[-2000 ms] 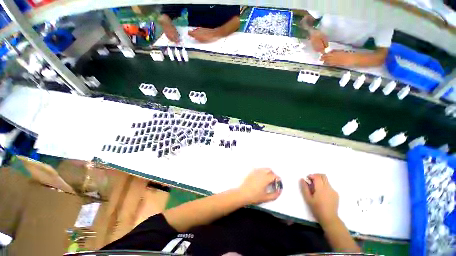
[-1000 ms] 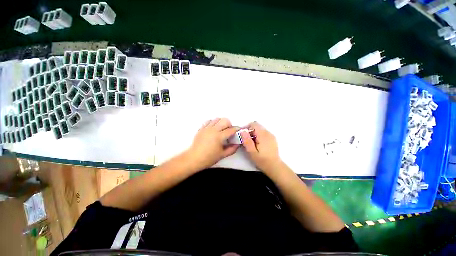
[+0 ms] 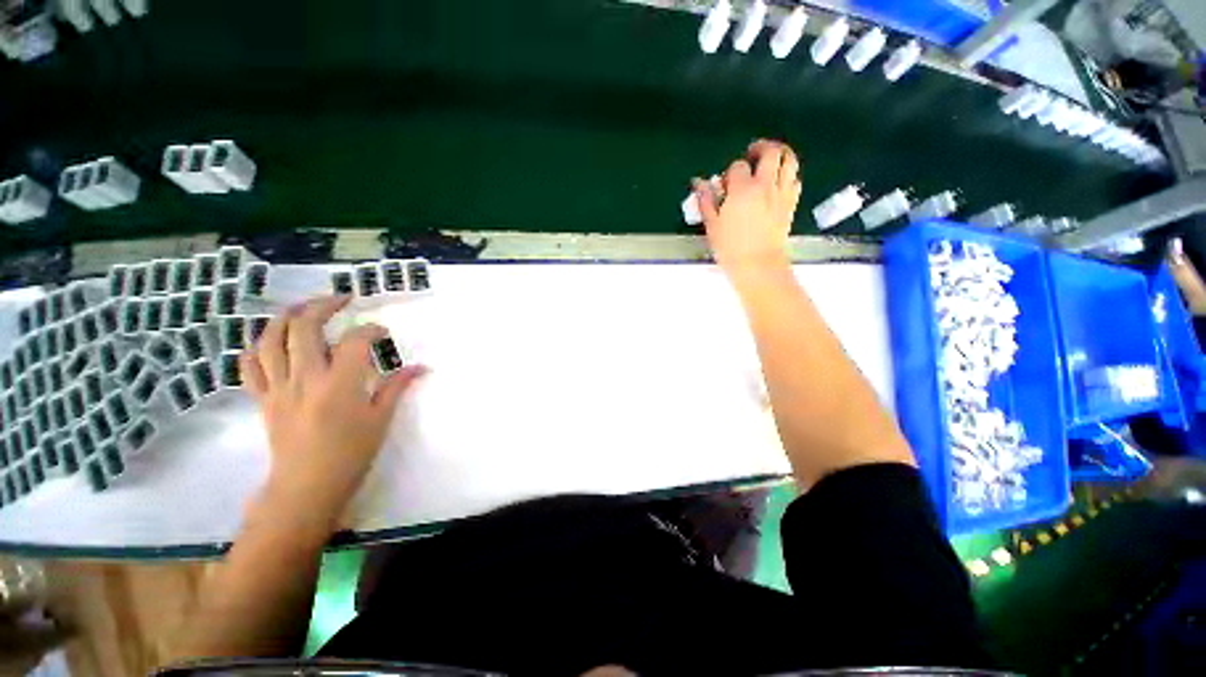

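My right hand (image 3: 754,212) is over the green belt, its fingers on a white adapter (image 3: 696,204) at the near end of a row of adapters. My left hand (image 3: 315,384) is over the white worktop, fingers spread, with an open housing (image 3: 386,353) between thumb and index finger; whether it is gripped is unclear. A row of several open housings (image 3: 393,277) lies just above that hand. A large group of open housings (image 3: 146,312) with dark insides lies to its left, partly covered by the hand.
Grouped housings (image 3: 209,165) stand on the green belt (image 3: 463,126) at the left. Adapters (image 3: 886,206) stand in a row on its near right side, others (image 3: 790,33) on the far side. A blue bin (image 3: 910,370) of small white parts is at the right. Another person's hand (image 3: 1181,271) shows at the right edge.
My hands have parted from the middle of the worktop. The right went forward to the belt with the white adapter, the left went to the housings. The view has shifted right.
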